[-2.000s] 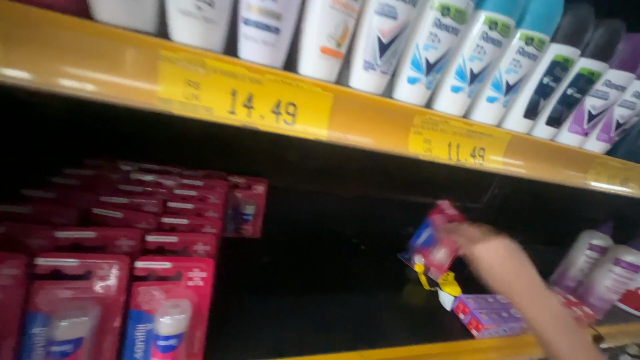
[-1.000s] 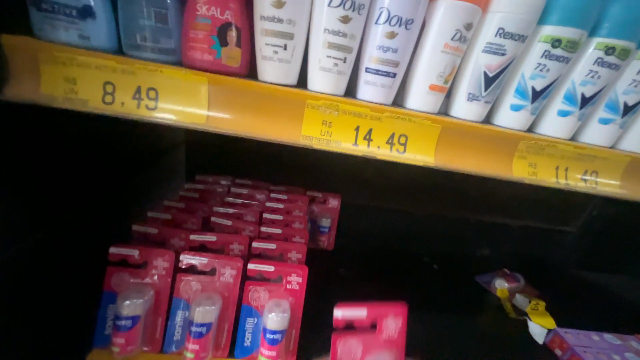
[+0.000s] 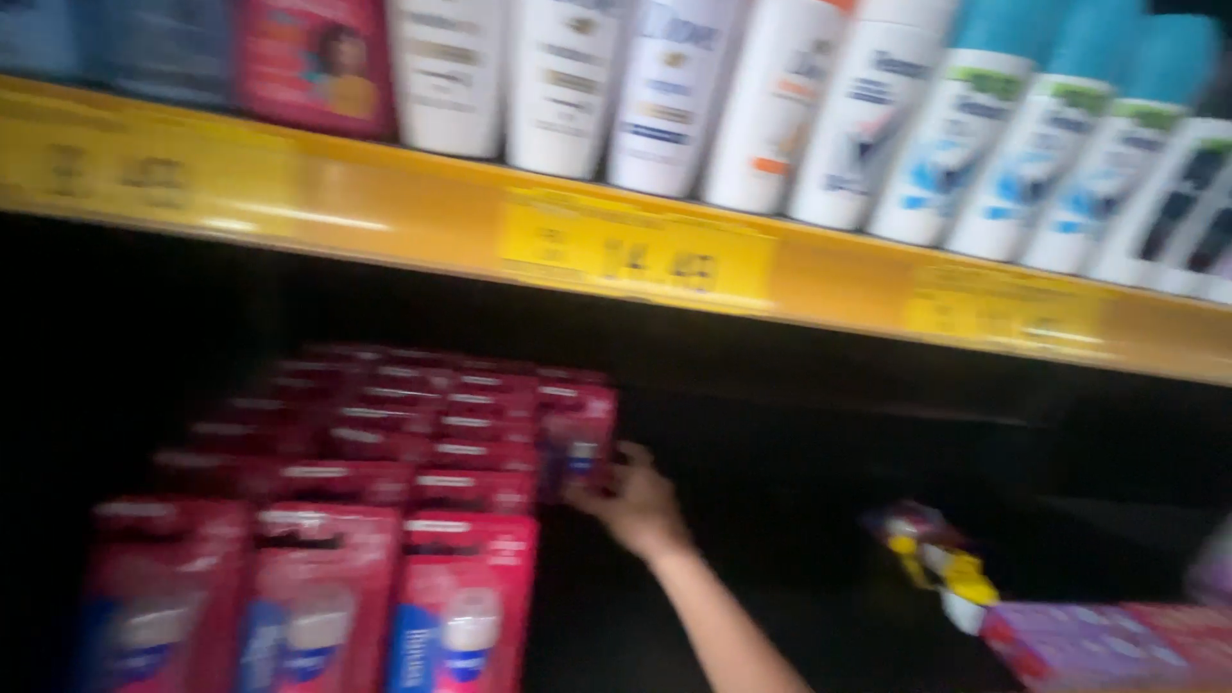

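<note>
My right hand [image 3: 635, 505] reaches in from the lower right, its fingers and thumb at the lower right edge of a red blister pack [image 3: 579, 428] with a small white and blue container. The hand appears to pinch this pack, though blur softens the contact. The pack stands at the right rear of several rows of matching red blister packs [image 3: 467, 602], whose front ones face me upright. My left hand is out of view.
Above runs a yellow shelf edge [image 3: 414, 231] with price tags, bearing white deodorant bottles [image 3: 563, 91] and a red bottle [image 3: 313, 67]. At the lower right lie a purple box [image 3: 1088, 640] and a crumpled yellow and white item [image 3: 948, 577].
A red pack seen at the bottom edge one second ago no longer shows there. My right hand, out of sight then, is now at the rear right pack.
</note>
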